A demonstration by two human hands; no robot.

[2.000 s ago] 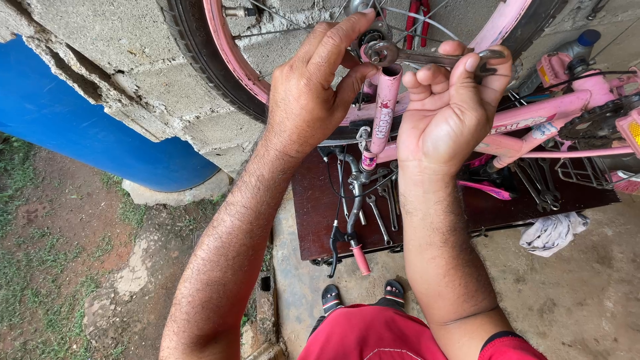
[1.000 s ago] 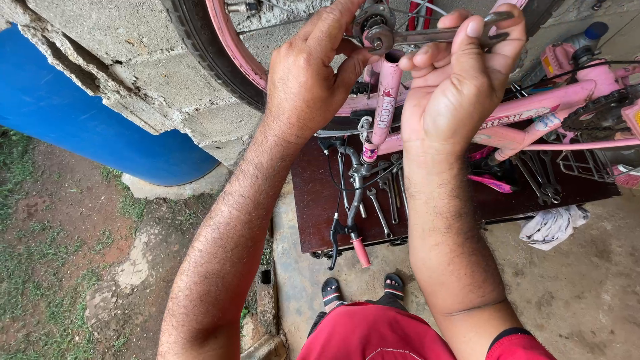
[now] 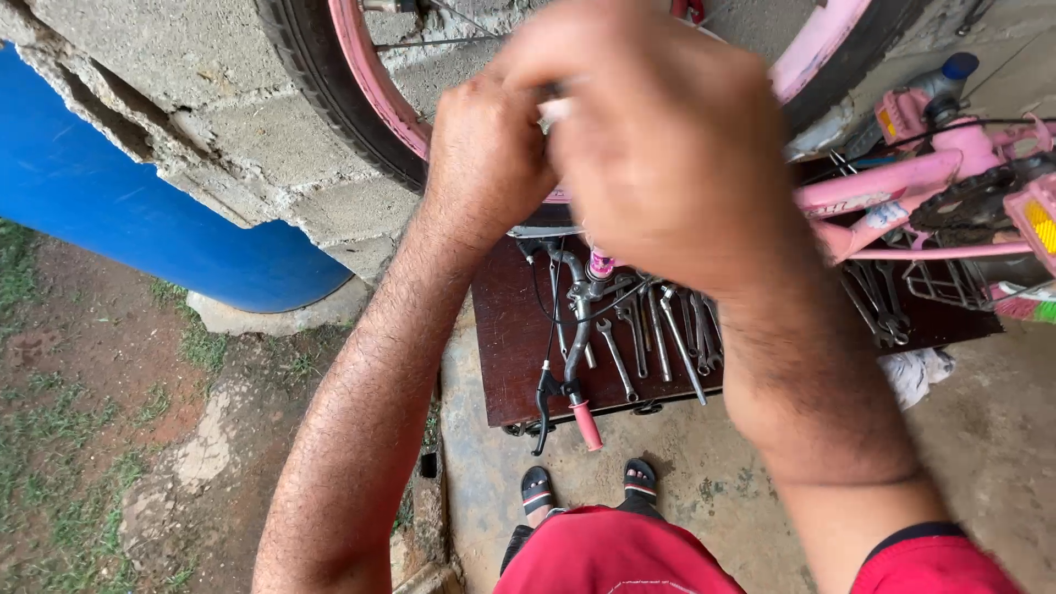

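My left hand (image 3: pixel 495 148) is raised in front of the pink-rimmed bicycle wheel (image 3: pixel 375 91), its fingers largely covered. My right hand (image 3: pixel 660 140), blurred, crosses over it at the top centre and hides whatever lies between the two. A small pale spot shows in the gap between them, too blurred to name. Behind my right wrist, the pink bicycle frame (image 3: pixel 891 181) extends to the right. Handlebars (image 3: pixel 582 330) with a pink grip (image 3: pixel 586 425) and a brake lever (image 3: pixel 542 408) hang below the hands.
On a dark wooden table (image 3: pixel 516 363) lie several wrenches (image 3: pixel 617 360). A concrete block wall (image 3: pixel 206 74) stands behind, with a blue barrel (image 3: pixel 165 223) at the left. A white cloth (image 3: pixel 917 373) and a bottle with a blue cap (image 3: pixel 957 70) are at the right.
My right hand has moved left, across my left hand. The wrench and the axle hardware seen between the hands earlier are now hidden.
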